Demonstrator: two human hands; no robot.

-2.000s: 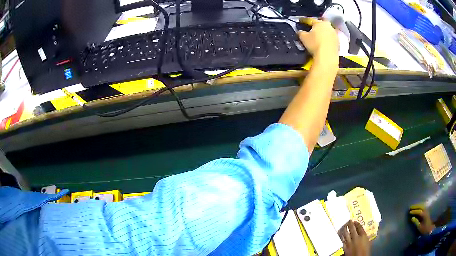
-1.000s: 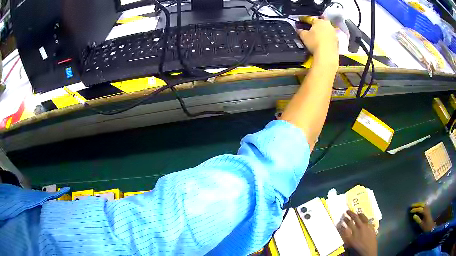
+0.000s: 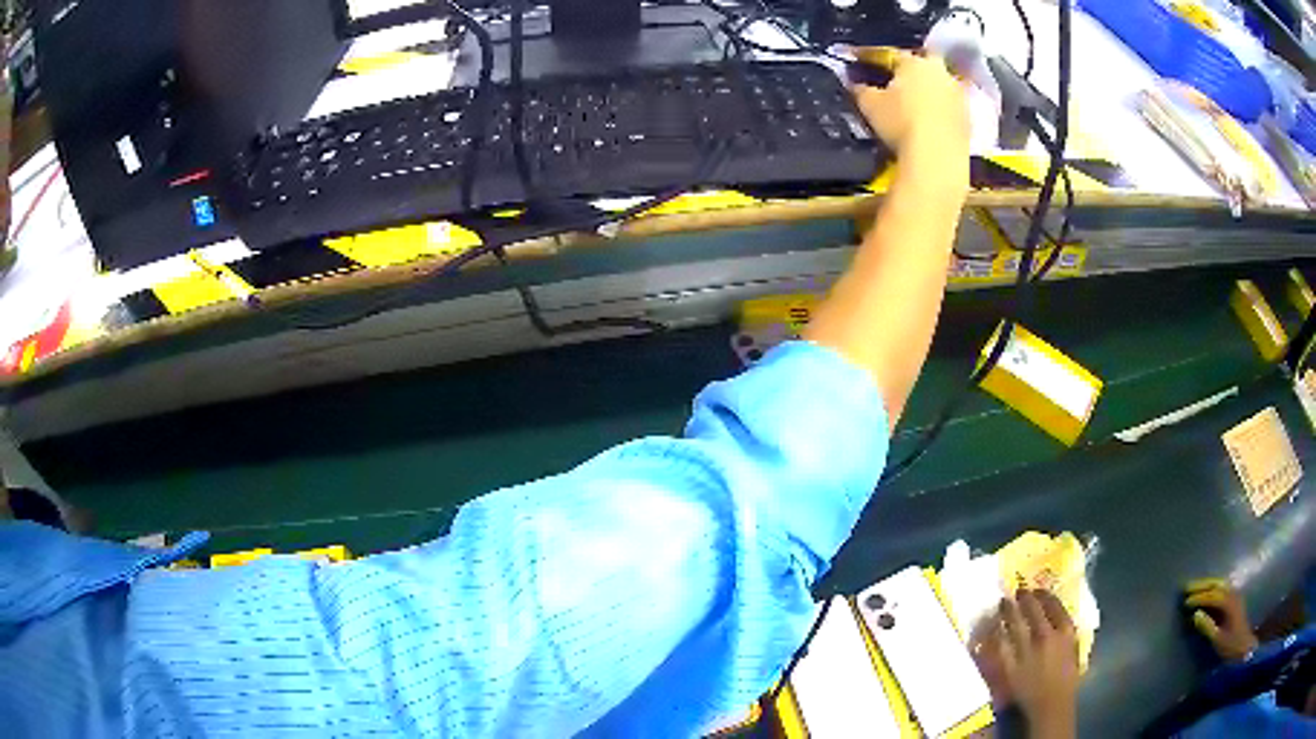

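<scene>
My right hand (image 3: 924, 104) reaches across to the right end of the black keyboard (image 3: 577, 133) on the shelf. Its fingers are spread at the keyboard's edge, one with a yellow tip. Nothing shows held in it. A whitish rounded object (image 3: 958, 49) stands right beside the hand; whether they touch is unclear. My blue-sleeved arm crosses the view and hides part of the belt. My left hand is not in view.
Yellow box (image 3: 1042, 381) on the green belt; another box (image 3: 779, 312) beside my forearm. Phones (image 3: 924, 650) on yellow boxes lie at lower right. A neighbour's hand (image 3: 1032, 653) rests on a beige stack. Black cables hang over the shelf edge.
The yellow box on the belt has moved left. Another box now shows left of my forearm. The neighbour's hand has shifted up on the stack. My right hand has barely moved.
</scene>
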